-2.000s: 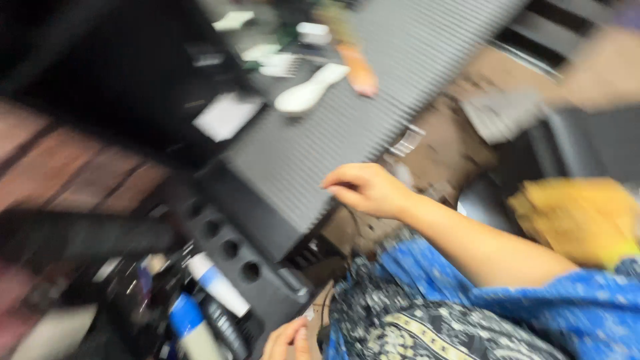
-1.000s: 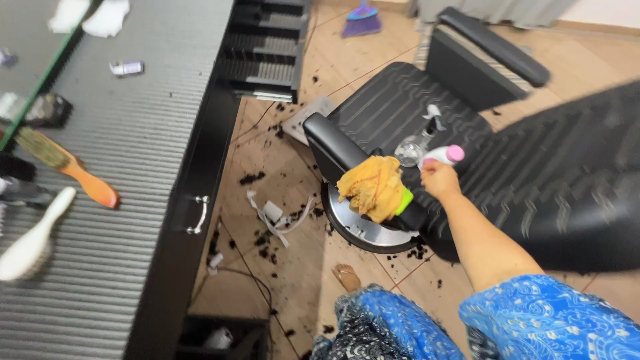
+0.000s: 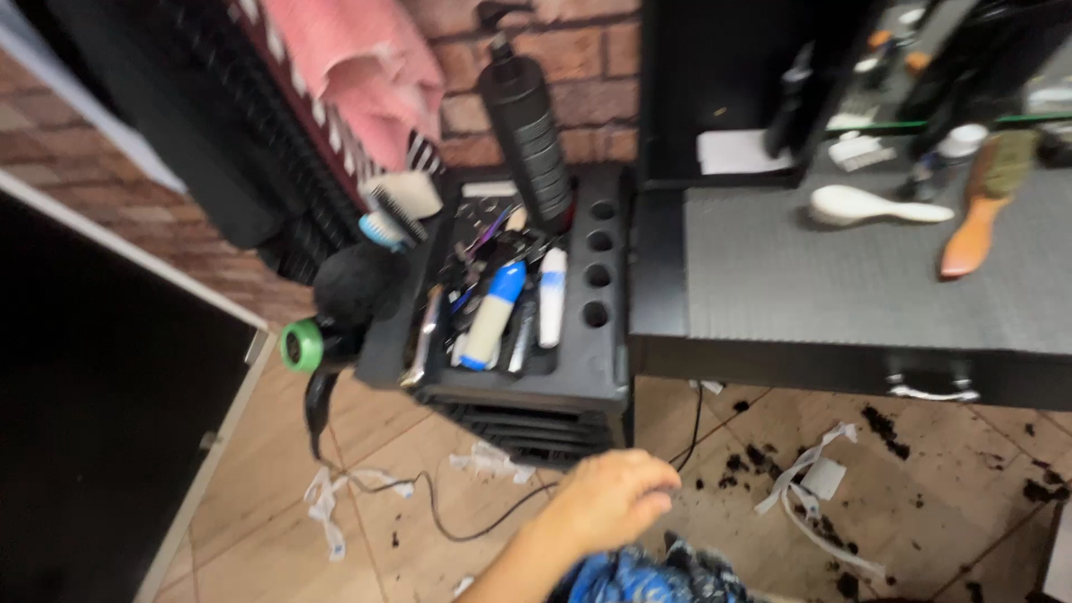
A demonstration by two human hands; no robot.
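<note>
My left hand (image 3: pixel 615 497) reaches in from the bottom, below the black trolley (image 3: pixel 599 368); its fingers are loosely bent and nothing shows in it. My right hand is outside the view. In the trolley's top tray lie a blue-and-cream bottle (image 3: pixel 494 316), a white-and-blue tube (image 3: pixel 552 297) and small hair tools, partly blurred. A tall black pump bottle (image 3: pixel 529 134) stands tilted at the tray's back. On the left side hangs a black hair dryer (image 3: pixel 339 343) with a green rear ring. A brush with black bristles (image 3: pixel 398 218) sits at the back left corner.
On the grey-topped counter (image 3: pixel 779 285) at right lie a white brush (image 3: pixel 875 206) and a wooden-handled brush (image 3: pixel 978 222). A pink towel (image 3: pixel 368 67) hangs by the brick wall. A black cord (image 3: pixel 469 536), white strips (image 3: pixel 808 477) and dark hair clippings (image 3: pixel 754 459) lie on the tiles.
The view has swung left from the salon chair to the trolley. My right hand, which held a white bottle with a pink cap a second ago, has left the view; my left hand has entered.
</note>
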